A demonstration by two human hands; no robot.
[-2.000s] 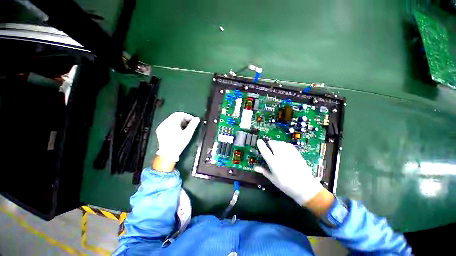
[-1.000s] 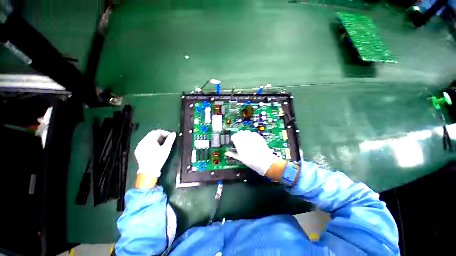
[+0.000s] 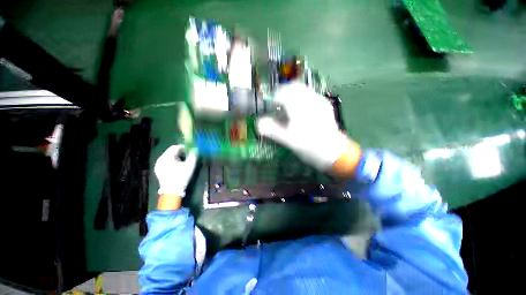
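The green circuit board [image 3: 222,109] is raised above the black solder pallet [image 3: 259,193], component side showing, blurred by motion. It hides the pallet's upper part. My right hand [image 3: 303,124], in a white glove, grips a part near the board's middle; its fingertips are blurred. My left hand [image 3: 175,170], also gloved, is at the board's lower left corner with the fingers curled near the edge; whether it grips the board cannot be told. The pallet lies on the green bench in front of me.
Several black bars [image 3: 128,176] lie in a pile on the bench at left. A large black bin [image 3: 34,196] stands at far left. Another green board [image 3: 435,26] lies at the upper right. A small green item [image 3: 518,102] is at the right edge.
The board has come up out of the pallet with my right hand and looks larger and closer. My left hand has stayed at the left, now by the board's corner.
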